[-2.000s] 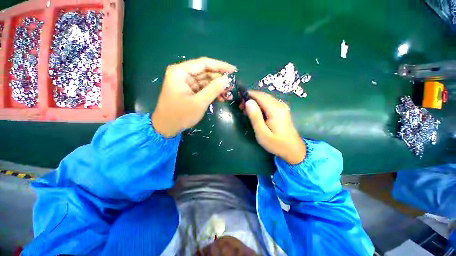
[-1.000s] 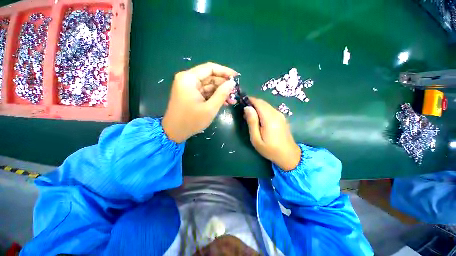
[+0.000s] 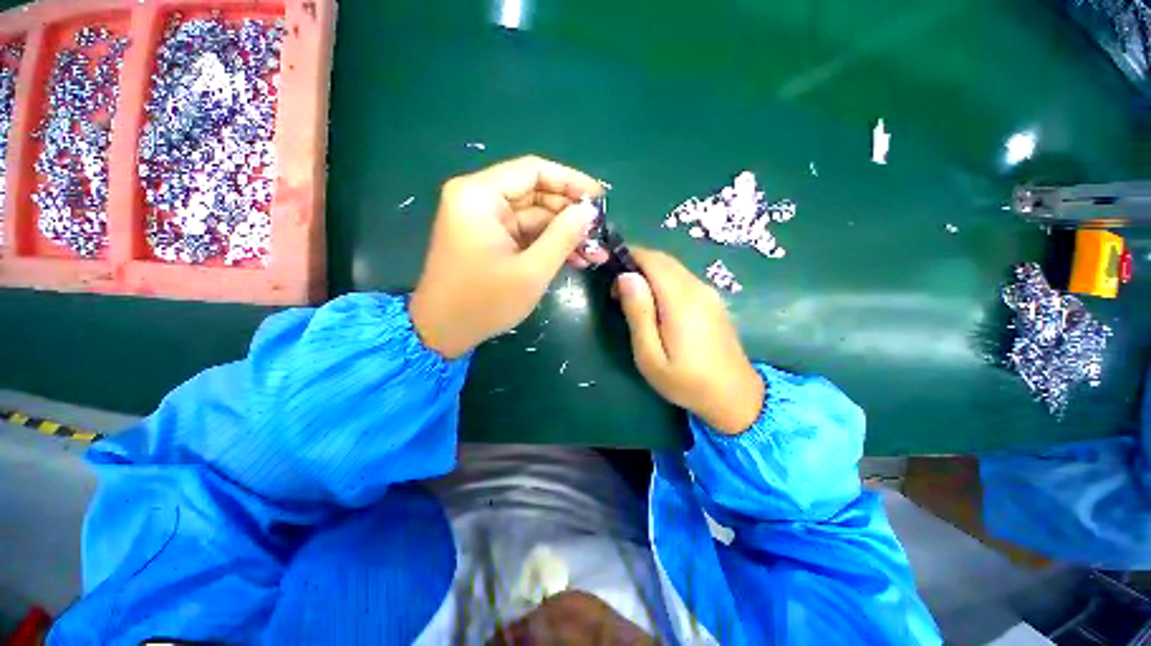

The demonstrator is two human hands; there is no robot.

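My left hand (image 3: 499,252) pinches a small silvery part (image 3: 595,212) between thumb and fingertips. My right hand (image 3: 688,334) is closed around dark side cutters (image 3: 615,250), whose jaws are at the part in my left fingertips. The handles are mostly hidden in my palm. A loose pile of small silvery-white parts (image 3: 736,217) lies on the green bench (image 3: 808,334) just beyond my right hand, with a small cluster nearer the hand. Thin pale scraps (image 3: 576,384) lie scattered near my hands.
A salmon-pink compartment tray (image 3: 301,158) full of small silvery parts stands at the left. At the right are a silvery heap (image 3: 1055,334), a yellow box with a red knob (image 3: 1096,263) and a grey metal bar (image 3: 1088,202). Another person's blue sleeve (image 3: 1067,505) shows at lower right.
Since the first frame, a small cluster has appeared nearer my right hand, beside the pile. The cutters have closed in on my left fingertips. The last second shows little change.
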